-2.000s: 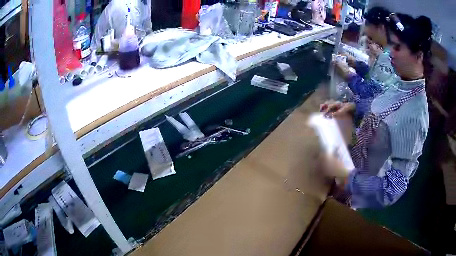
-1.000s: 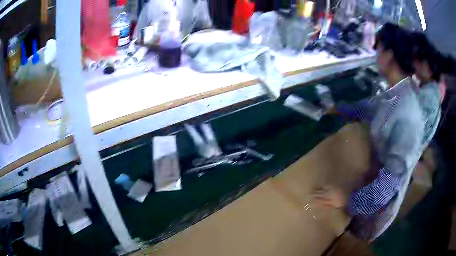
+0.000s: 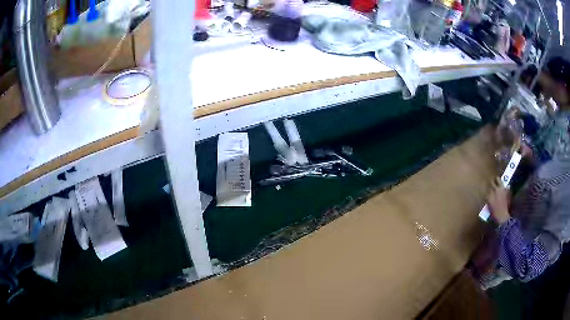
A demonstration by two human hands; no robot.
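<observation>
Neither of my hands is in the picture. A white product carton with black print (image 3: 234, 170) lies on the dark green conveyor belt (image 3: 325, 212), left of the middle. Two narrow white sticks (image 3: 287, 142) lie to its right. Beside them is a heap of thin silvery and dark slim parts (image 3: 319, 167). More printed white cartons (image 3: 99, 219) lie at the left of the belt, some slanted against each other. A small light piece shows partly behind the white post.
The brown cardboard ledge (image 3: 350, 262) runs along the belt's near side. A white post (image 3: 178, 137) stands before the wood-edged shelf (image 3: 269, 75), which holds a tape roll (image 3: 128, 86), steel flask (image 3: 37, 69) and cloth (image 3: 356, 36). Other workers (image 3: 550, 181) stand at right; one holds a white carton (image 3: 502, 185).
The view has turned left, so the post, belt and cartons have shifted rightwards. The near worker at right, earlier reaching over the belt, now holds a white carton upright.
</observation>
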